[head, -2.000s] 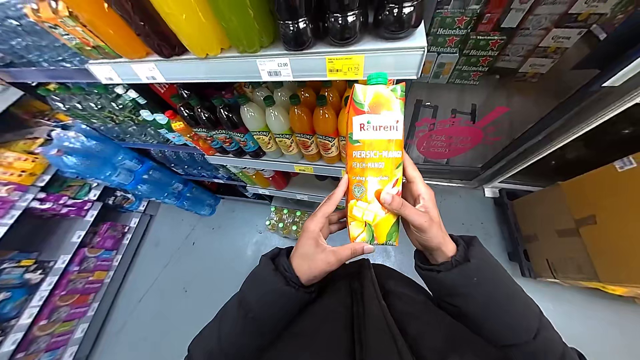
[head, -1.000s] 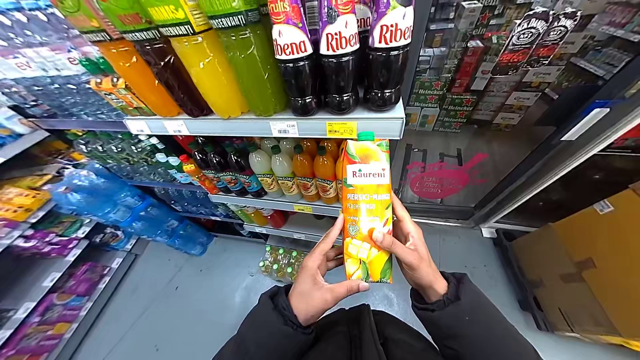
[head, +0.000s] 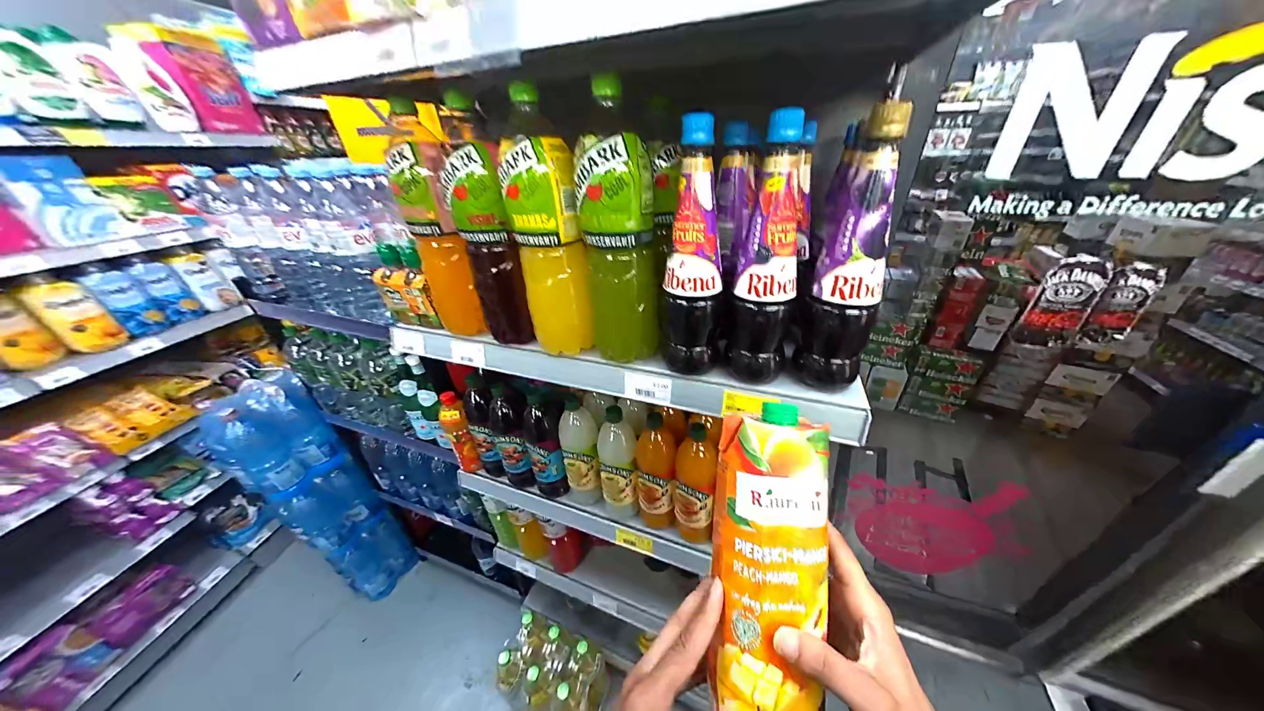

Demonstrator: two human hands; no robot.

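An orange peach-mango juice carton (head: 772,553) with a green screw cap stands upright between both hands, its printed front facing me. My left hand (head: 676,647) grips its left side low down. Around the right side lies my right hand (head: 857,632), with the thumb across the front panel. Just behind the carton is the shelf edge with a yellow price tag. Ribena bottles (head: 765,286) with dark juice stand on the shelf above it, beside large green, yellow, dark and orange drink bottles (head: 558,267). Small juice bottles (head: 617,459) line the shelf below.
Blue shrink-wrapped water bottles (head: 306,474) are stacked on the floor at left. A pack of green-capped bottles (head: 551,662) lies low, near the shelf base. Shelves of bagged goods (head: 128,415) run along the left. A glass pane with a pink sticker (head: 928,523) stands at right.
The view has tilted up strongly, bringing the upper bottle shelf and the glass lettering into sight. Both hands still hold the carton, which now sits lower in the picture.
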